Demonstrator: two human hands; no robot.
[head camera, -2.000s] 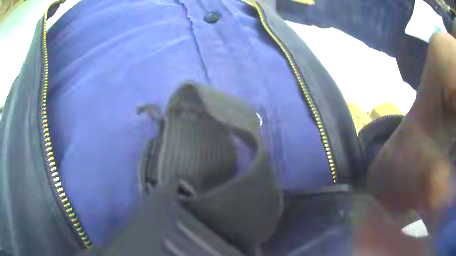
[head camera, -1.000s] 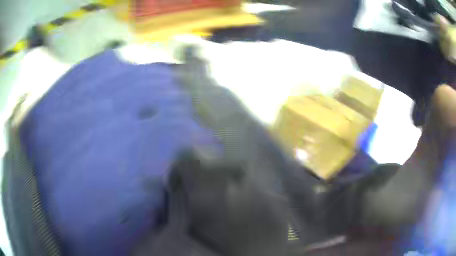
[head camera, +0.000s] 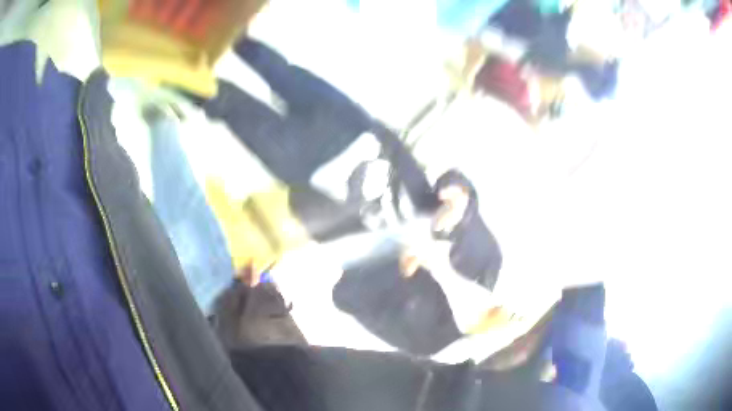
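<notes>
Neither my left hand nor my right hand can be made out. The navy buttoned shirt (head camera: 56, 241) fills the left side. The dark jacket edge with its brass zip (head camera: 132, 241) runs down beside it. A blurred dark cloth band (head camera: 345, 377), a sleeve or strap, crosses the bottom; I cannot tell which. A blue object (head camera: 579, 337) stands at its right end, too blurred to name. No head strap can be clearly picked out.
People in dark clothes (head camera: 305, 120) show sideways in the middle. Brown cartons (head camera: 265, 217) are left of centre. A carton holding something red (head camera: 172, 40) is at the top left. More blurred people or goods are at the top right. The right side is glaring white.
The view has swung, so the shirt and jacket have moved to the far left. The black strap seen close up two seconds before is no longer recognisable. People now show in the middle.
</notes>
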